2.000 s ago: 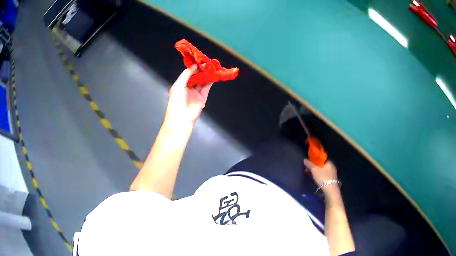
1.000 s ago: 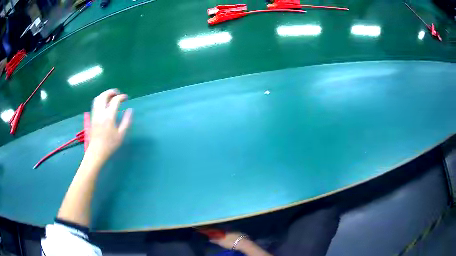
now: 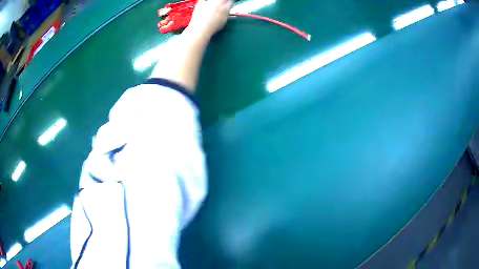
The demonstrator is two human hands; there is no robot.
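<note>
A red clamp (image 3: pixel 177 16) lies on the dark green conveyor belt (image 3: pixel 100 84) at the top of the view, its forked end facing left. Its thin red lead (image 3: pixel 276 22) trails to the right. My left hand (image 3: pixel 211 16) is stretched out over the back part of the clamp and appears closed on it; the fingers are partly hidden and close to the top edge of the picture. My right hand and the orange air blow gun are not in view.
The blue-green worktop (image 3: pixel 336 152) lies nearer me. Small red parts (image 3: pixel 25 264) show at the lower left corner. A red and white item (image 3: pixel 44 41) is beyond the belt at upper left. Grey floor with yellow-black tape (image 3: pixel 433 241) is at lower right.
The view has turned and moved closer to the belt. My left hand has gone from above the red part on the worktop to a clamp on the belt. My right hand has left the picture.
</note>
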